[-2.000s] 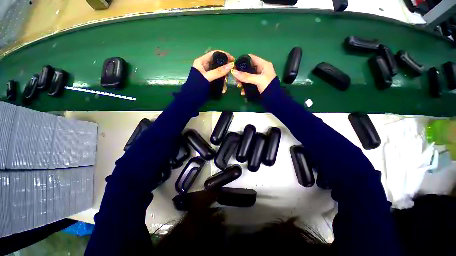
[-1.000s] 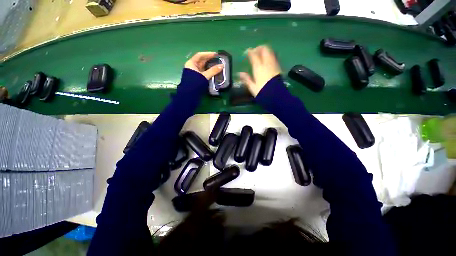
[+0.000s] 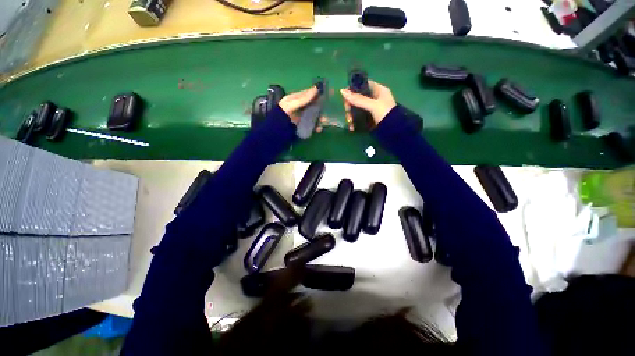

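My left hand point(image 3: 300, 103) holds a black plastic housing point(image 3: 310, 117) tilted over the green conveyor belt point(image 3: 202, 69). My right hand point(image 3: 376, 101) holds another black housing point(image 3: 358, 82) upright, end up, a short gap to the right of the first. Two housings side by side point(image 3: 267, 104) lie on the belt just left of my left hand, partly behind my sleeve. Part of a dark housing shows behind my right wrist. A small white piece point(image 3: 370, 151) lies on the belt below my right hand.
Several housings point(image 3: 471, 110) lie on the belt at right, a wider unit point(image 3: 124, 111) and a white strip point(image 3: 108, 137) at left. More housings point(image 3: 355, 215) lie on the pale table. Grey ribbed stacks point(image 3: 66, 229) stand left; white wrap point(image 3: 550, 229) lies right.
My hands first held two housings close together, then the right hand was empty. Now each holds one again, apart. A pair lies left of my left hand. Belt items at both sides have shifted left.
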